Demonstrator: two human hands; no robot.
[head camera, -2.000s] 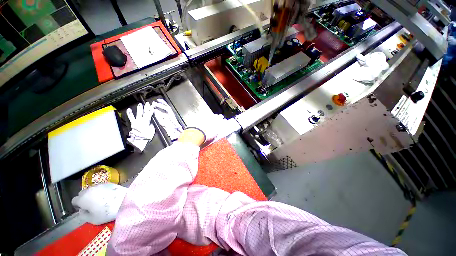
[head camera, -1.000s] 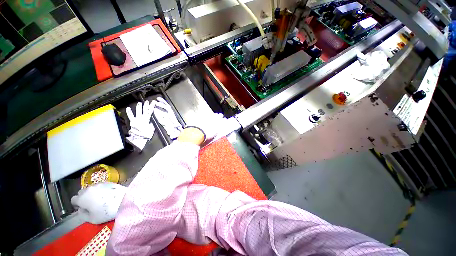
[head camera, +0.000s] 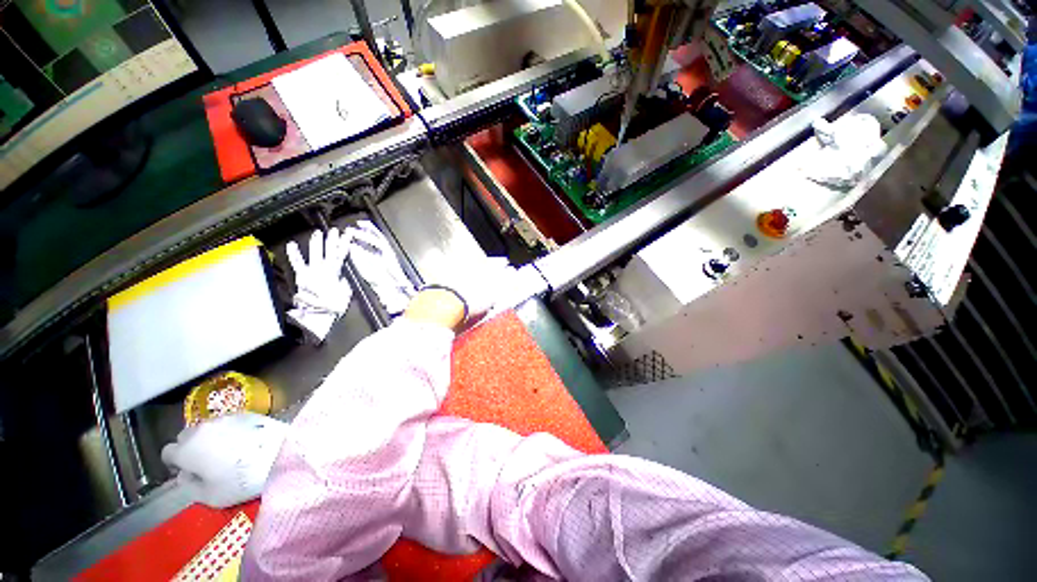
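My forearms cross in pink checked sleeves. My right hand (head camera: 227, 457), in a white glove, rests at the left with fingers curled, just below a yellow tape roll (head camera: 259, 395); what lies under its fingers is hidden. My left hand (head camera: 480, 287) lies at the conveyor edge, washed out by glare, with a dark band at its bare wrist; its fingers are unclear. An empty pair of white gloves (head camera: 322, 284) lies flat on the conveyor, left of my left hand. A white panel with a yellow edge (head camera: 199, 324) lies farther left.
Green circuit boards (head camera: 620, 205) with heat sinks sit between metal rails (head camera: 671, 210), below an orange machine head (head camera: 648, 51). A control panel with a red button (head camera: 774, 223) is at right. A mouse (head camera: 259, 122) and monitor (head camera: 91, 80) stand upper left. Red mat (head camera: 512, 392) lies beneath my arms.
The orange machine head over the board has shifted between frames. My hands and arms have stayed in place.
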